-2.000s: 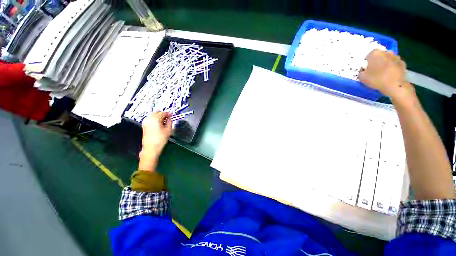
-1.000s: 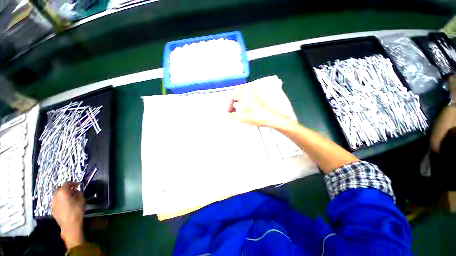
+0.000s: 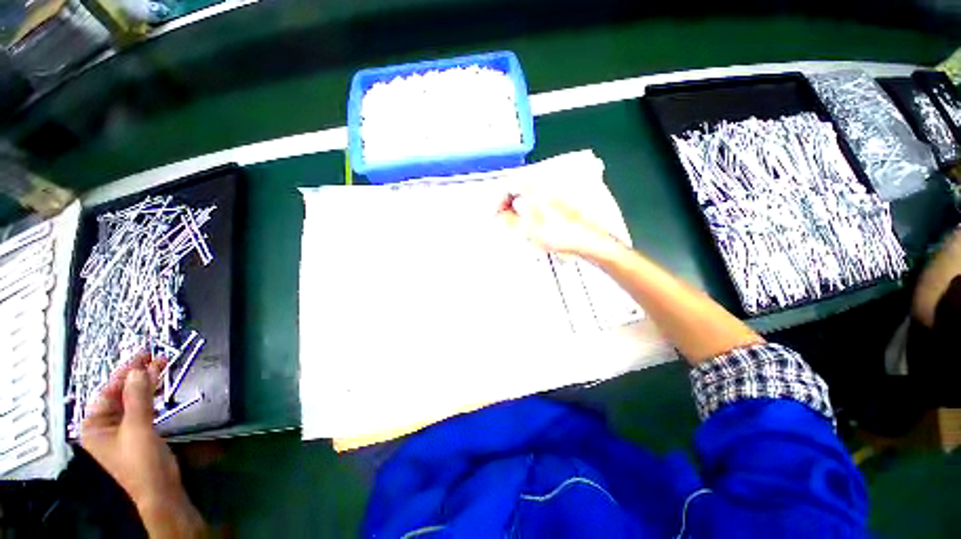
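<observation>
My left hand (image 3: 129, 426) is at the near end of the left black tray (image 3: 216, 316), over a tangled pile of thin silver-white rods (image 3: 135, 279). Its fingertips are close together at the rods; whether they hold one cannot be told. My right hand (image 3: 548, 223) is over the upper right part of the white sheet (image 3: 422, 305), its fingers bent together. It is pale and blurred, and I cannot tell if it holds something small. Fine dark lines show on the sheet near the right wrist. The blue bin (image 3: 443, 168) of small white parts stands beyond the sheet.
A right black tray (image 3: 738, 100) holds many rods in rows. A clear plastic bag (image 3: 869, 132) and small black trays (image 3: 917, 116) lie beyond it. A person's arm (image 3: 938, 279) is at the right edge. A filled white sheet (image 3: 32, 347) lies at far left. A tan edge (image 3: 385, 434) shows under the white sheet.
The view has swung right since the first frame. My right hand has left the blue bin and is over the sheet. My left hand remains at the rod pile, its fingers turned.
</observation>
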